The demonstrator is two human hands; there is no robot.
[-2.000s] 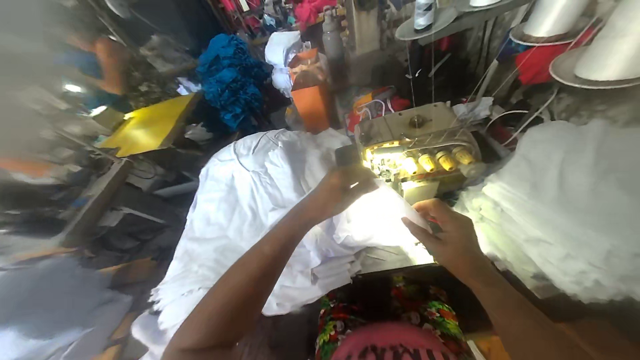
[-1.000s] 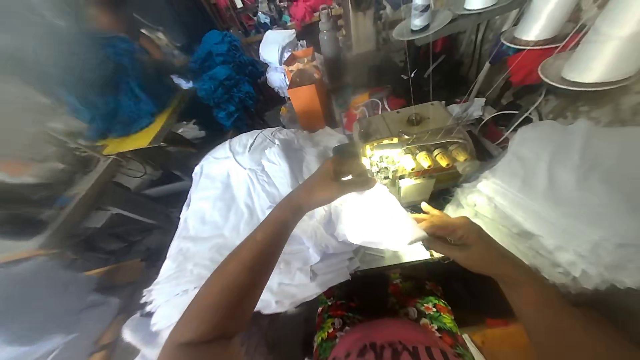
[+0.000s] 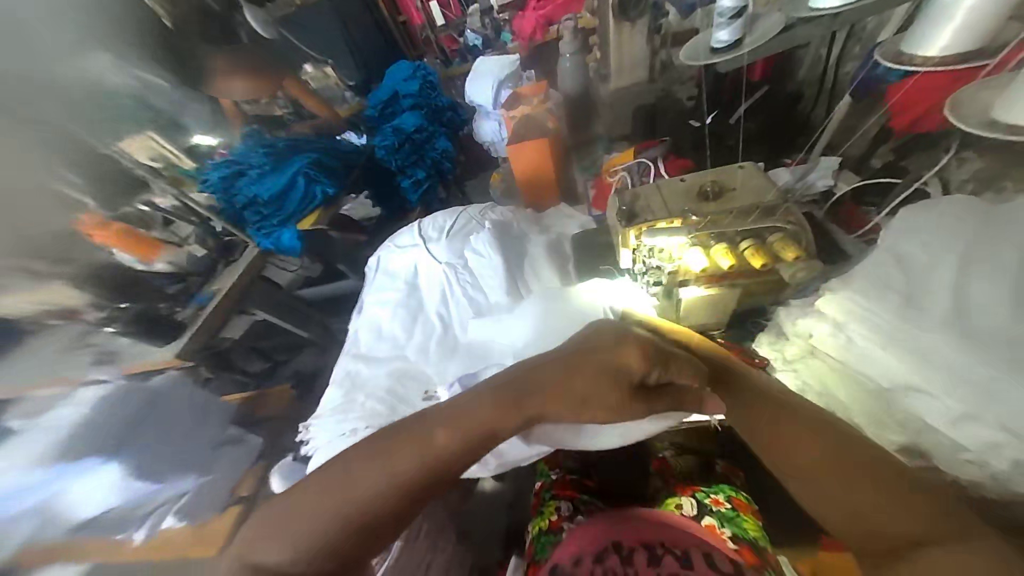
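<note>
An overlock sewing machine [image 3: 720, 232] with yellow tension dials stands lit in front of me. My left hand [image 3: 632, 372] has its fingers curled on the near edge of a white cloth [image 3: 536, 324], left of and below the machine. Close to the needle area, my right hand [image 3: 652, 320] reaches in past the left one, its fingers lost in glare and partly behind the left hand; whether it grips the cloth cannot be seen. Under and behind the held piece lies a large heap of white fabric [image 3: 432, 280].
More white fabric [image 3: 912, 320] is piled at the right. Thread cones [image 3: 960, 28] stand on discs above. An orange box [image 3: 536, 168] is behind the heap. Blue cloth [image 3: 276, 184] lies by another person at the upper left. A wooden table edge [image 3: 216, 304] runs at the left.
My left hand has moved from beside the needle area down and to the right, and my right hand has moved up towards the needle area. Their forearms now nearly cross.
</note>
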